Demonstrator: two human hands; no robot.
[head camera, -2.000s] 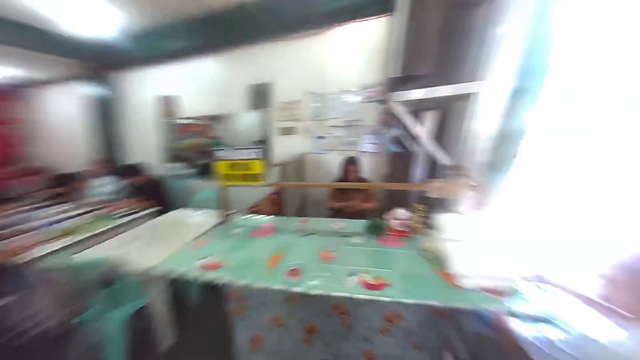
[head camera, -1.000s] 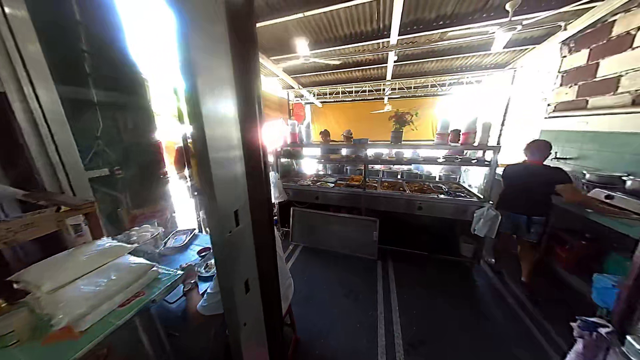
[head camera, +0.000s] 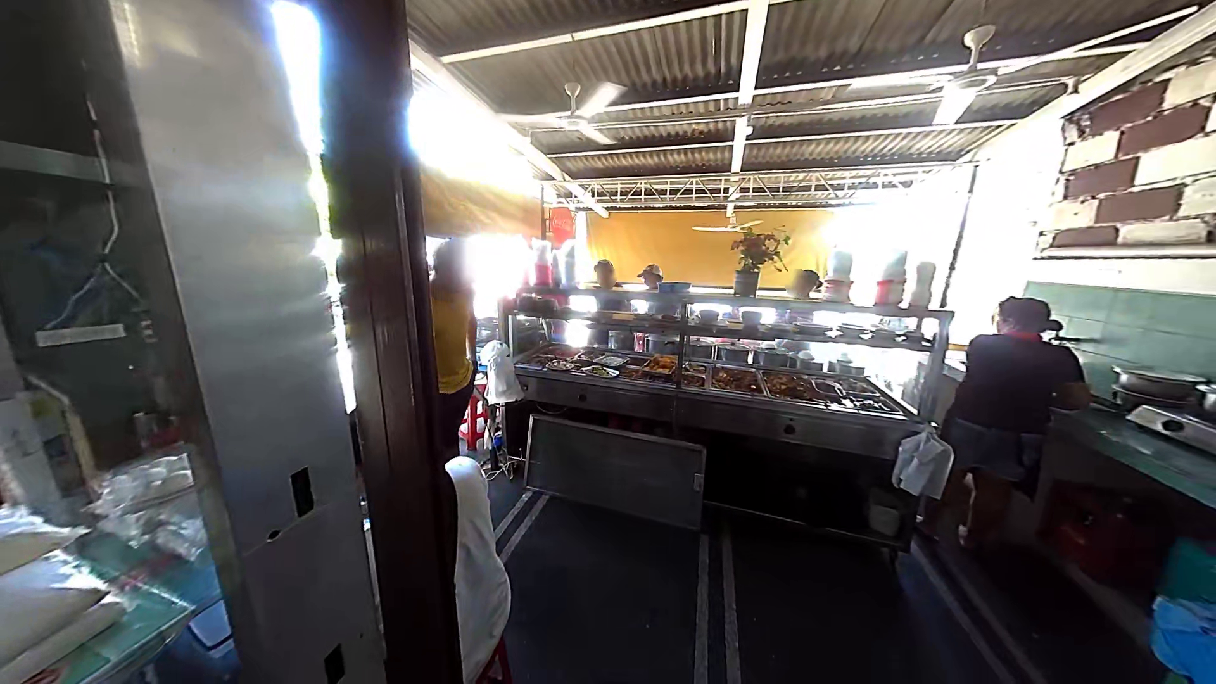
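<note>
Neither my left hand nor my right hand shows in the head view. Across the room stands a steel food counter (head camera: 608, 399) with trays of cooked food (head camera: 736, 380) along its top and shelves of bowls above. A potted plant (head camera: 758, 252) and stacks of cups (head camera: 891, 277) rest on its upper shelf. A dark framed panel (head camera: 615, 470) leans against the counter's lower front. White plastic bags hang at both of its ends, one of them the bag (head camera: 922, 463) at the right corner.
A metal door frame (head camera: 389, 380) rises close by on the left, beside a table with filled white bags (head camera: 43, 608). A person in dark clothes (head camera: 1012, 408) faces a green worktop (head camera: 1154, 451) at right. Another person in yellow (head camera: 452, 332) stands behind the frame. Dark floor (head camera: 608, 589) spans the middle.
The view has swung from a room with a green-covered table to the food counter, and the counter now looks nearer than one second ago. The person in dark clothes remains at the right-hand worktop.
</note>
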